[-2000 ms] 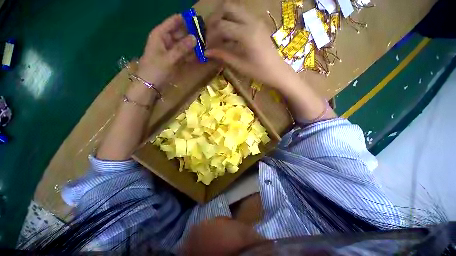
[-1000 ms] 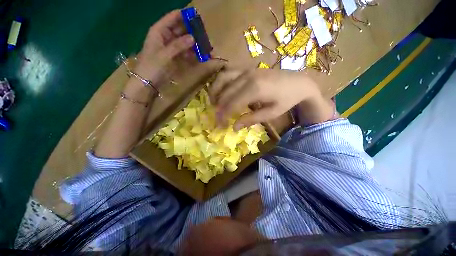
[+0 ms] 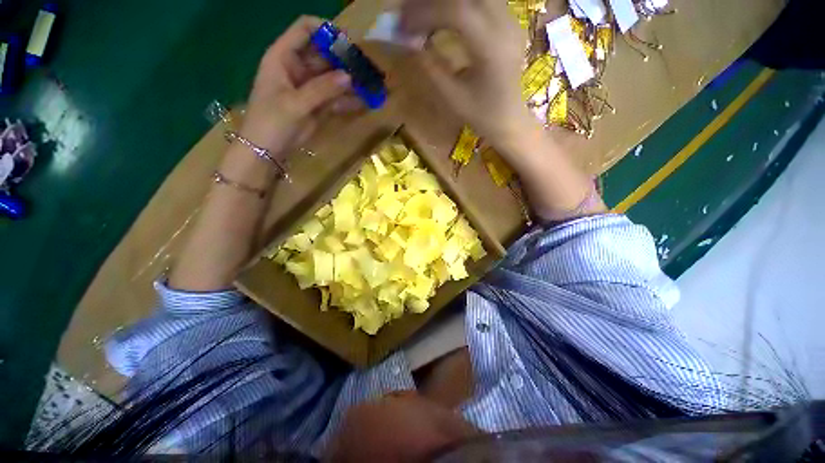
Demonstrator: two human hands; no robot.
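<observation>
My left hand [image 3: 298,81] holds the blue part [image 3: 351,65], tilted, with a dark face showing, above the far edge of the scrap box. My right hand [image 3: 470,63] is blurred, just right of the blue part. A small white piece [image 3: 389,29] shows at its fingertips, held near the blue part but apart from it. The pile of gold pieces [image 3: 565,68] with thin wires and white faces lies beyond my right hand on the brown cardboard.
The open scrap box [image 3: 371,348] near my lap is full of yellow liners [image 3: 389,240]. Two gold pieces [image 3: 466,149] lie by its right side. On the green belt [image 3: 136,63] at left are several blue parts [image 3: 40,34] and a pinkish item [image 3: 14,154].
My right hand has moved from over the yellow liners up beside the blue part, now with a white piece. The blue part has tilted more. Items on the belt have shifted.
</observation>
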